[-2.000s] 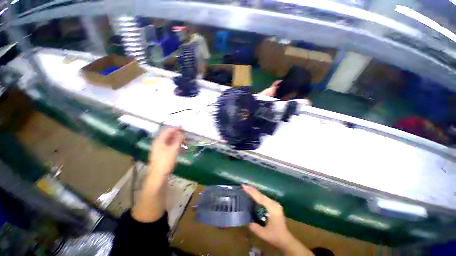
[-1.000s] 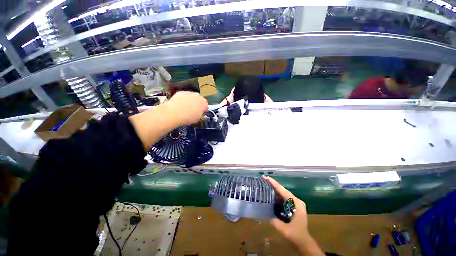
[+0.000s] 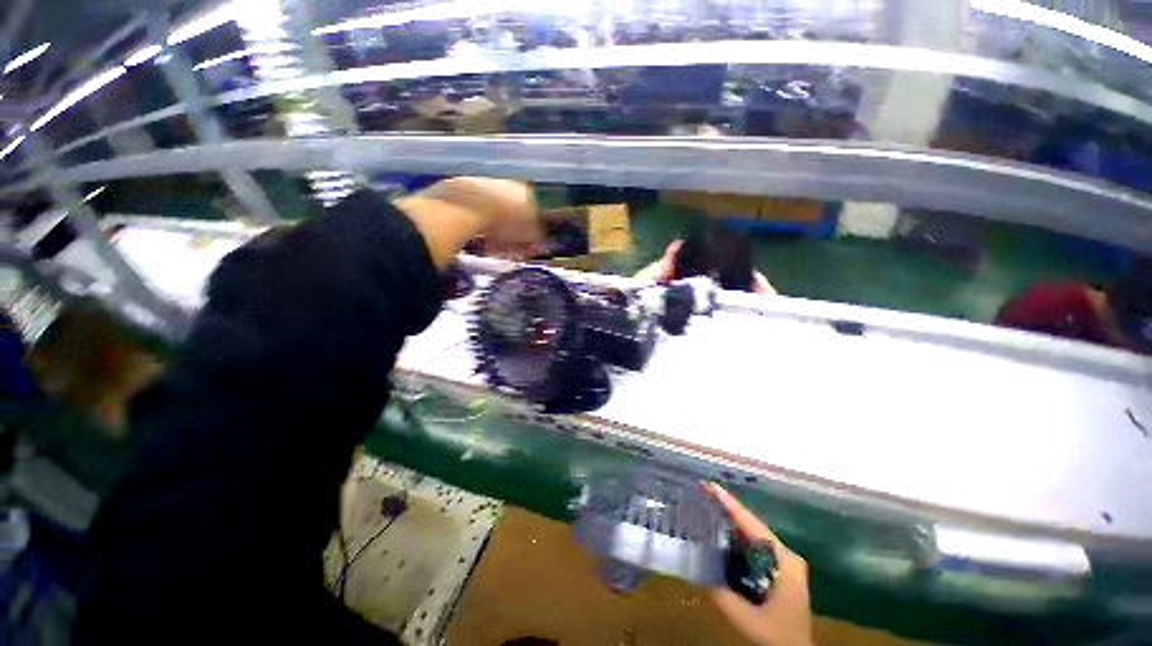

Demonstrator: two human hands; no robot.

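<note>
My right hand holds a grey slatted fan head by its right end, over the front of the green belt. A small green circuit board shows at that end beside my fingers. My left hand is stretched far forward over the white bench, blurred; whether it holds anything cannot be told. A black round desk fan stands on the white bench just below and beyond my left forearm, with dark parts beside it.
The green belt runs across in front of me, with a white box-like piece at right. Brown cardboard and a dotted pale board with a black cable lie nearest. People sit opposite. A metal rail crosses overhead.
My left arm has reached from above the belt to across the white bench. My right hand keeps hold of the grey fan head. The view has shifted and tilted.
</note>
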